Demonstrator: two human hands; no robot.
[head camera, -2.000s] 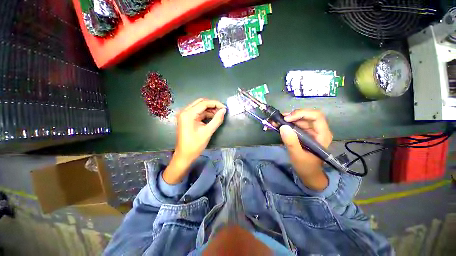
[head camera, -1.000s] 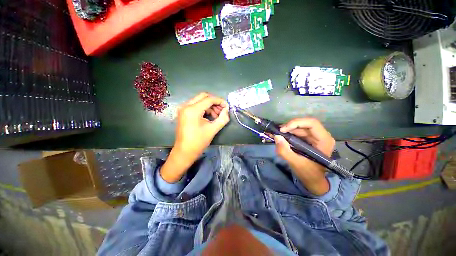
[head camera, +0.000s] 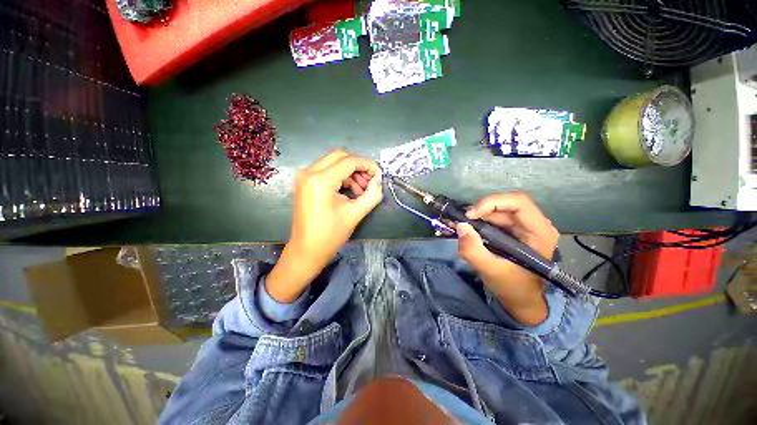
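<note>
My right hand (head camera: 516, 249) holds the black soldering iron (head camera: 498, 241), its metal tip at the left end of a circuit board (head camera: 415, 158) lying on the green mat. The thin curved solder feed tube (head camera: 408, 207) runs beside the tip and ends near it. My left hand (head camera: 332, 207) has thumb and forefinger pinched together at the board's left end; whatever is between the fingertips is too small to make out. A pile of small dark-red components (head camera: 247, 139) lies left of my left hand.
Stacked boards lie at the top (head camera: 407, 62) and right (head camera: 531, 133). The tip cleaner tin (head camera: 647, 126), black fan (head camera: 664, 25) and white-grey box (head camera: 724, 133) stand right. A red tray (head camera: 191, 41) is upper left, clear blister trays (head camera: 70, 141) left. Below are a cardboard box (head camera: 100, 295) and red bin (head camera: 676, 264).
The iron's tip has come down and left from above the board to its left end, by my left fingertips. The view has shifted slightly, with the red tray further out of frame.
</note>
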